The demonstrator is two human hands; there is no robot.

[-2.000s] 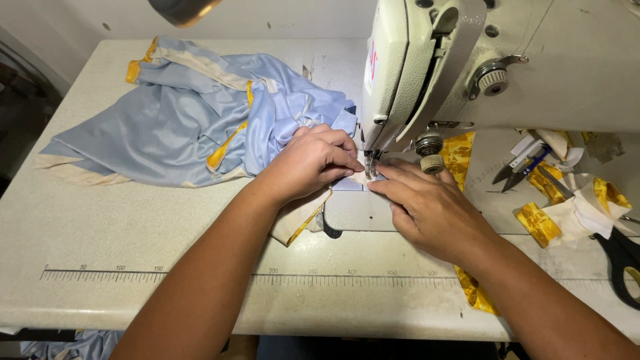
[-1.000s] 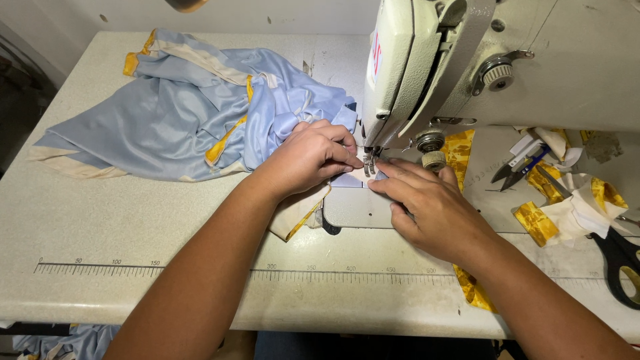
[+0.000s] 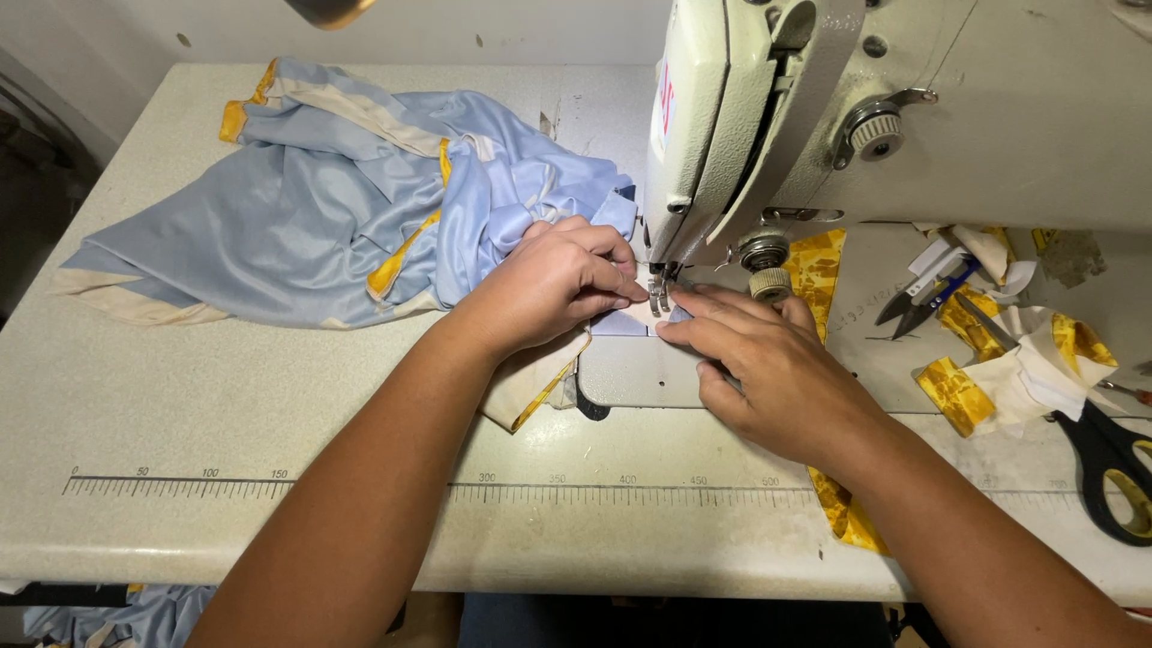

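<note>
Light blue satin fabric (image 3: pixel 315 216) with cream and yellow edging lies bunched left of the sewing machine (image 3: pixel 720 108). Part of it runs under the presser foot (image 3: pixel 660 292). My left hand (image 3: pixel 567 279) is beside the foot on the left, thumb and fingers pinched together on the fabric there. Right of the foot, my right hand (image 3: pixel 747 351) lies flat, fingertips pressing on the fabric's edge. A cream piece with yellow trim (image 3: pixel 540 387) hangs out from under my left wrist. The needle tip is too small to make out.
Thread snips (image 3: pixel 927 288), yellow and cream scraps (image 3: pixel 1026 369) and black-handled scissors (image 3: pixel 1111 468) lie at the right. A yellow patterned strip (image 3: pixel 819 279) passes beneath my right forearm. A printed ruler (image 3: pixel 558 492) runs along the table's front. More fabric (image 3: pixel 126 616) shows below the table's left edge.
</note>
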